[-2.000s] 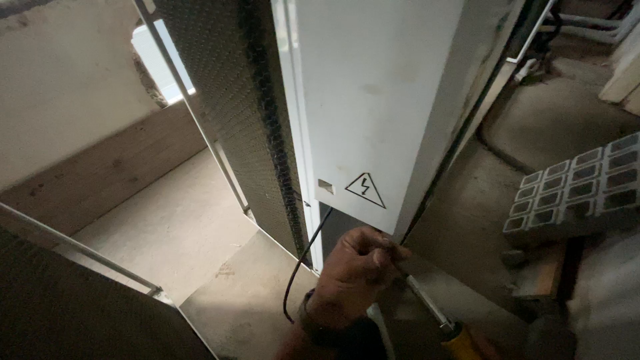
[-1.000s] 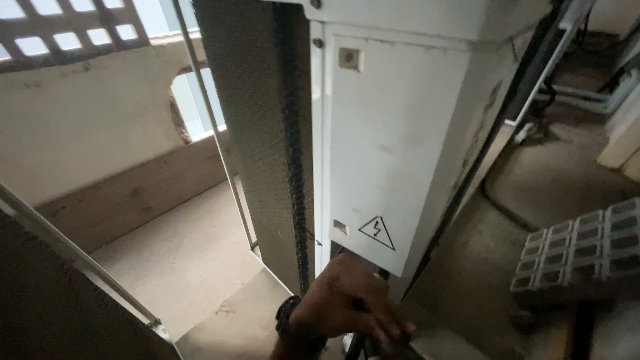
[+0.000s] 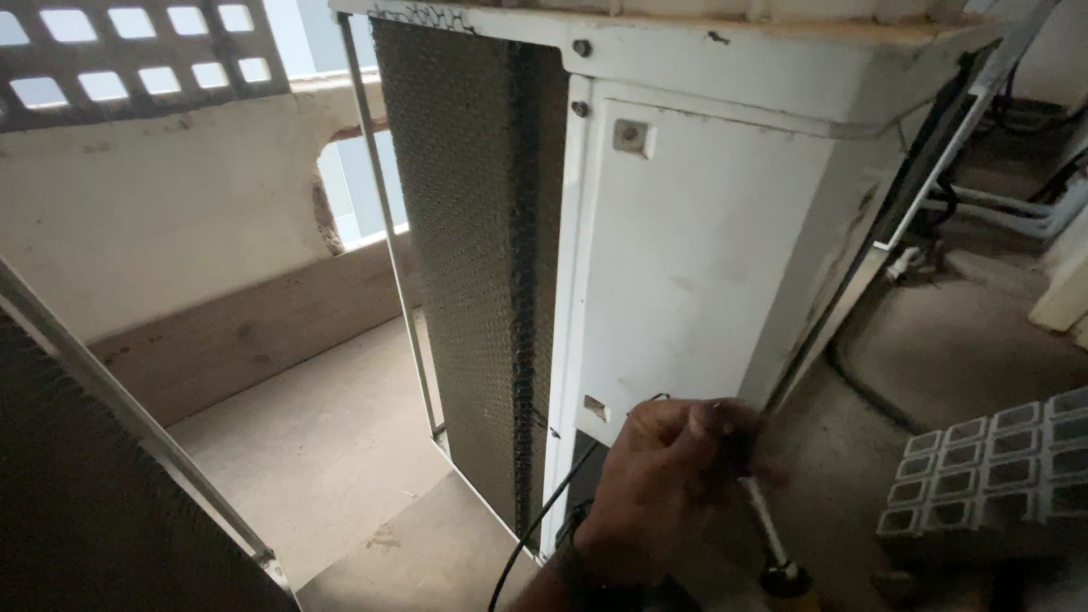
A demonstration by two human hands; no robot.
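My left hand (image 3: 663,476), with a dark band at its wrist, is in front of the lower end of the white metal cover panel (image 3: 680,280) of an outdoor air-conditioning unit. Its fingers are bent together and blurred at the upper end of the shaft of a screwdriver (image 3: 769,527); whether they pinch anything is unclear. The yellow handle lies at the bottom edge, and my right hand cannot be made out there. A black cable (image 3: 531,531) curves down left of my left hand. Two recessed fixing points (image 3: 631,136) show on the panel, top and bottom.
The unit's finned coil (image 3: 463,255) stands left of the panel, beside a thin metal frame bar (image 3: 387,212). Another coil (image 3: 85,476) fills the lower left. A white plastic grid block (image 3: 977,467) is at the right, with pipes (image 3: 1011,208) behind. A wall with openings stands at the back left.
My left hand, lower a second ago, is back at the screwdriver's shaft and covers the lightning-bolt triangle on the panel. The view has shifted to show more of the unit's top.
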